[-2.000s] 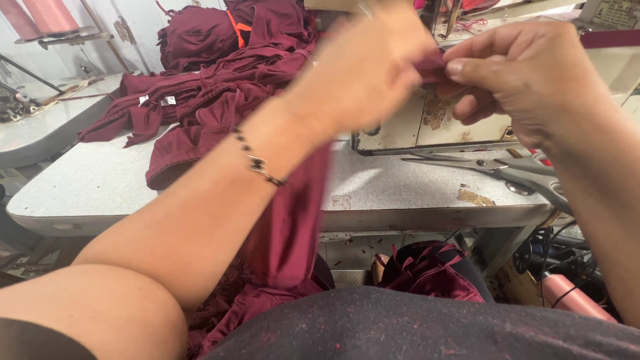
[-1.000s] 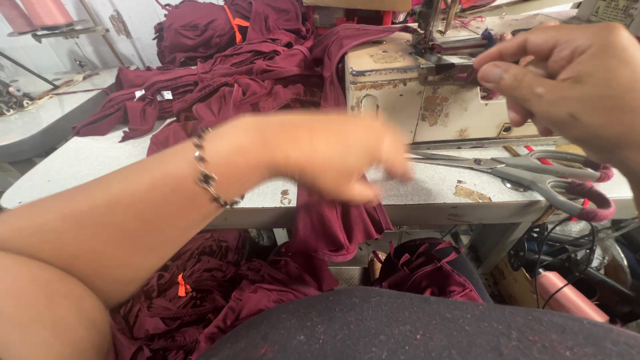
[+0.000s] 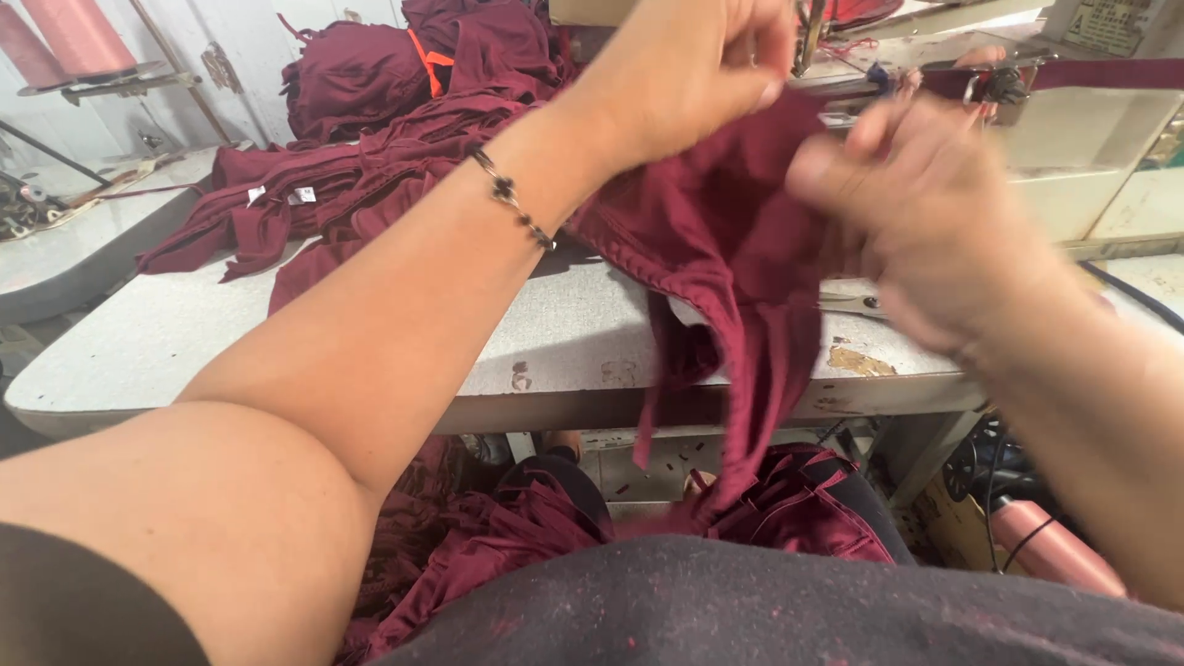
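Note:
My left hand (image 3: 712, 74), with a beaded bracelet at the wrist, holds the top of a maroon fabric garment (image 3: 731, 213) in front of the sewing machine (image 3: 1064, 157). The garment hangs over the table's front edge, blurred by motion. My right hand (image 3: 916, 194) is at the garment's right side, also blurred; whether its fingers grip the cloth I cannot tell. Behind it, a maroon strip (image 3: 1101, 74) runs through a metal guide on the machine. Scissors (image 3: 851, 303) lie on the table, their handles hidden by my right hand.
Maroon garments (image 3: 370, 176) lie heaped on the white table (image 3: 139, 342), one bundle with an orange tie (image 3: 433, 63). More maroon fabric (image 3: 499, 555) rests over my lap. Pink thread cones (image 3: 83, 37) stand at upper left; another pink cone (image 3: 1054, 546) is below at right.
My left hand has moved up from near the table edge to the machine and now holds a garment raised there. The garment now covers part of the machine's front, and my right hand hides the scissor handles.

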